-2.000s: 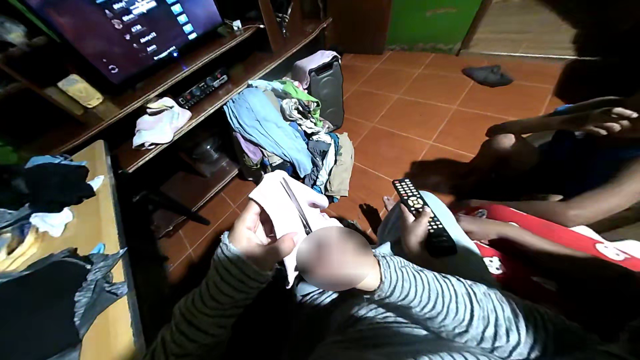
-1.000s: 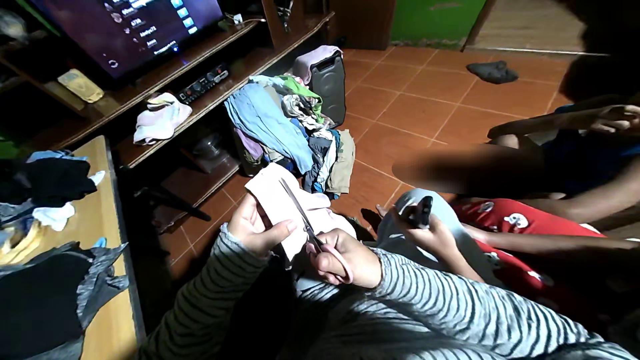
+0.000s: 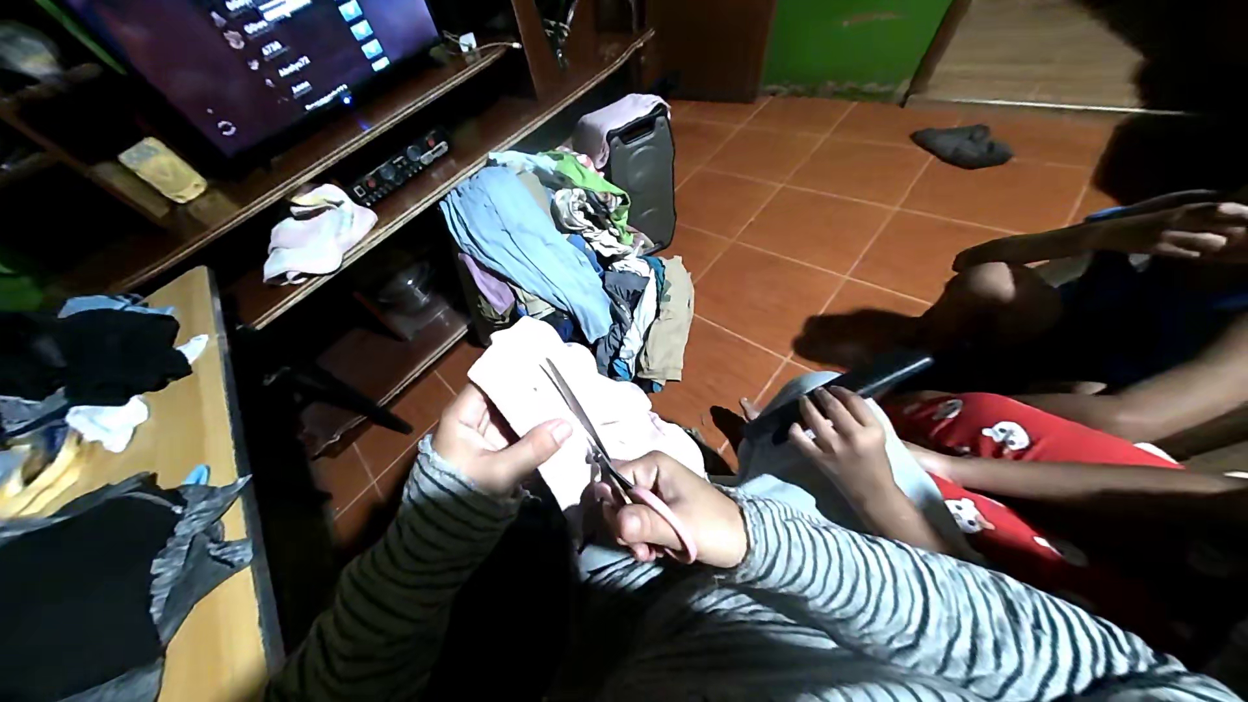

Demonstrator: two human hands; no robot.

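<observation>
My left hand (image 3: pixel 497 439) holds the edge of a pale pink-white cloth (image 3: pixel 541 390), with its thumb on top. My right hand (image 3: pixel 673 512) grips a pair of scissors (image 3: pixel 590 424) by pink handles, one loop showing at the side. The scissor blades point up and left over the cloth, and the lower blade is partly hidden. The cloth hangs between my two hands and spreads toward the right behind the scissors.
A heap of clothes (image 3: pixel 541 244) lies beside a dark case (image 3: pixel 639 175) on the tiled floor. At left, a wooden table (image 3: pixel 210 409) bears dark fabric. A TV shelf (image 3: pixel 429 210) stands behind. Another person's hand (image 3: pixel 843 439), close at right, holds a remote control (image 3: pixel 892 375).
The scissors are less blurred than two seconds ago and still in my right hand. The other person's remote control has tilted from showing its buttons to lying more sideways.
</observation>
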